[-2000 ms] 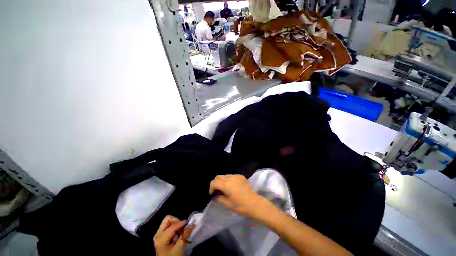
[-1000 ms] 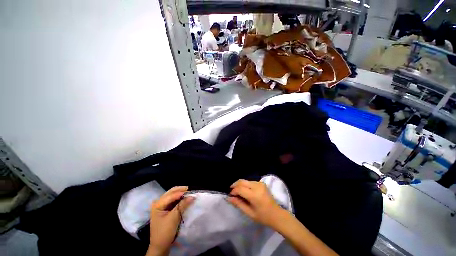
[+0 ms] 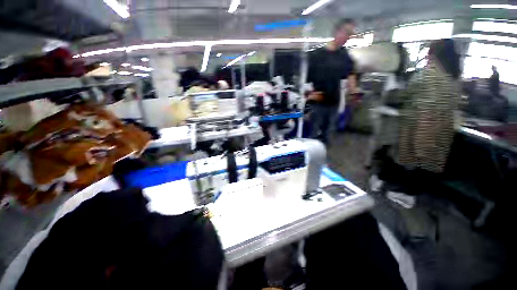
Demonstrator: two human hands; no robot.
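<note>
The black garment lies in a heap at the lower left, with a pale edge along its left side. It reaches the left end of the white sewing machine, which has a blue stripe and a dark panel. Two black strips hang over the machine head. More black cloth with a pale edge shows below the table's front edge. My left hand is out of the picture. A small skin-coloured sliver at the bottom edge may be my right hand, cut off and blurred.
A brown pile with white edges is at the left. A blue crate stands behind the garment. One person in dark clothes stands beyond the machine. Another in a striped top is at the right. The white table's front edge runs below the machine.
The view has swung right and up, and is blurred. The machine now shows near the middle. Both hands, which held the pale lining's edge, have left their earlier place in the picture.
</note>
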